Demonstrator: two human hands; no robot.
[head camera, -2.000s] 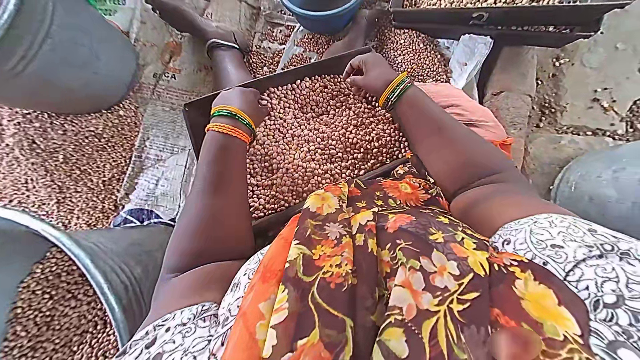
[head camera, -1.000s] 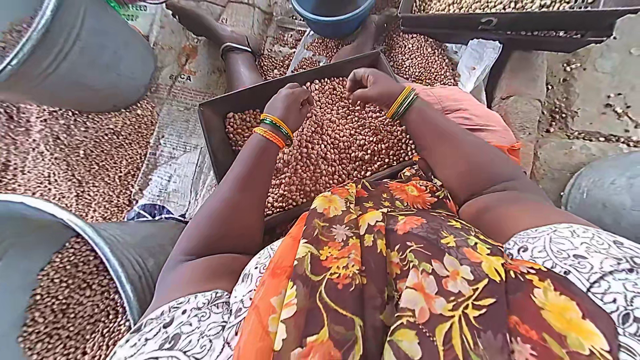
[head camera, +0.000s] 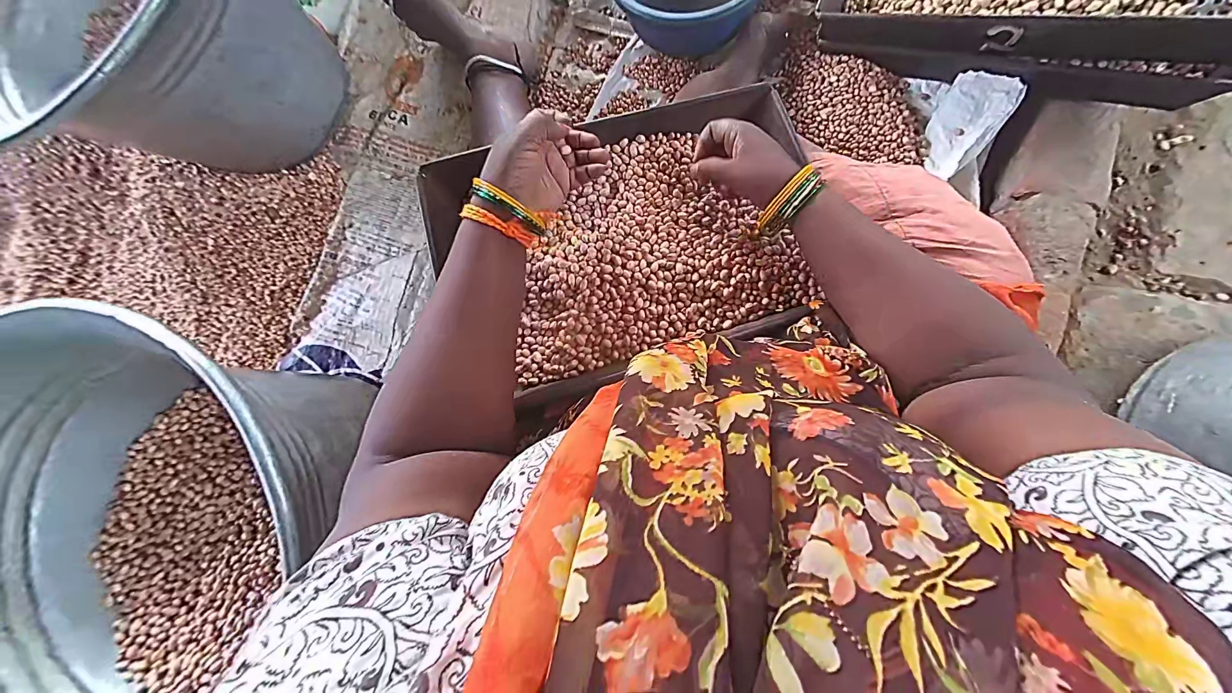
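A dark rectangular tray (head camera: 445, 207) lies in front of me, filled with reddish-brown nuts or beans (head camera: 645, 260). My left hand (head camera: 547, 162) is above the tray's far left part, palm turned up and fingers loosely curled, with a few small pieces of the same kind in the palm. Over the far right part is my right hand (head camera: 741, 162), its fingers curled in and their tips together; whether anything is between them is hidden. Bangles circle both wrists.
Metal buckets stand at the upper left (head camera: 221, 87), lower left (head camera: 308, 423) with beans inside, and right edge (head camera: 1184, 399). Loose beans (head camera: 164, 231) cover sacking at left. A blue tub (head camera: 688, 27), another dark tray (head camera: 962, 38) and bare feet are beyond.
My left hand has turned from back-up over the beans to palm-up, near the tray's far left side. My right hand stays by the far right part.
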